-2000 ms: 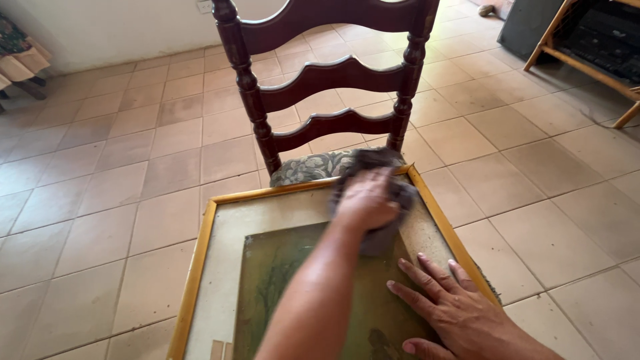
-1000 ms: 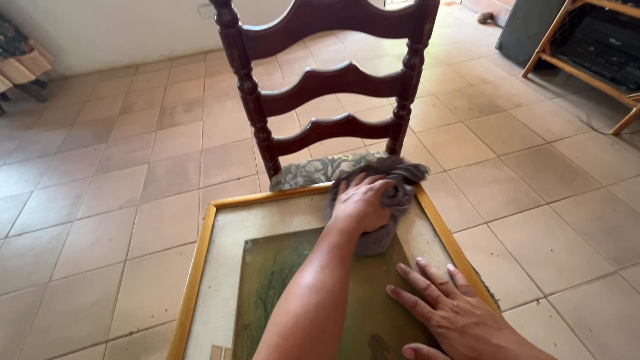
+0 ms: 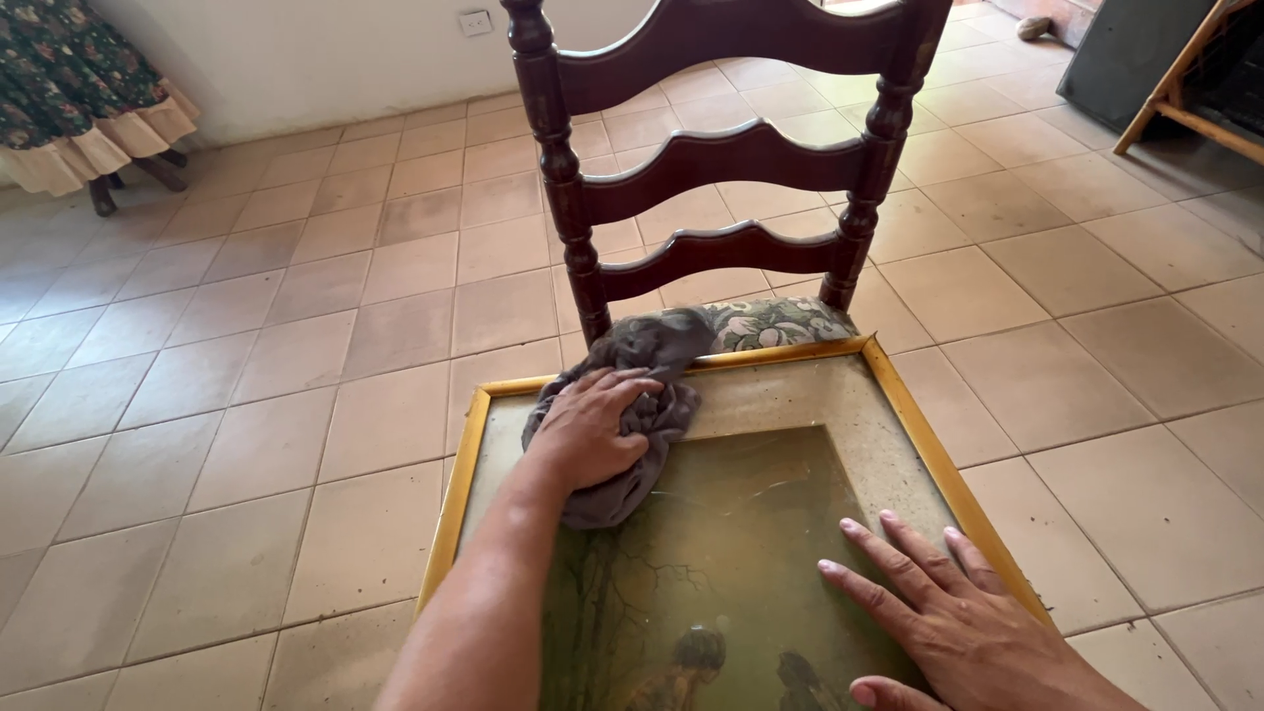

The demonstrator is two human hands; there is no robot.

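Observation:
A framed picture (image 3: 731, 553) with a gold-coloured frame, a pale mat and a dark greenish image lies on the floral cushioned seat (image 3: 780, 324) of a dark wooden chair (image 3: 721, 163). My left hand (image 3: 592, 425) presses a crumpled grey cloth (image 3: 642, 474) on the picture's upper left part, and the cloth hangs over the frame's far edge. Fingers spread, my right hand (image 3: 938, 592) rests flat on the right side of the picture and holds nothing. The picture's near edge is out of view.
Square tiles cover the floor (image 3: 247, 474). At the far left hangs a floral cloth with a pale ruffle (image 3: 59, 128) above dark legs. A wall outlet (image 3: 475, 23) is on the white wall. At the upper right stand a dark box-like object (image 3: 1131, 64) and a wood-framed stand (image 3: 1200, 118).
My left hand and the grey cloth have moved from the picture's upper right part to its upper left. My right hand stays spread on the right side.

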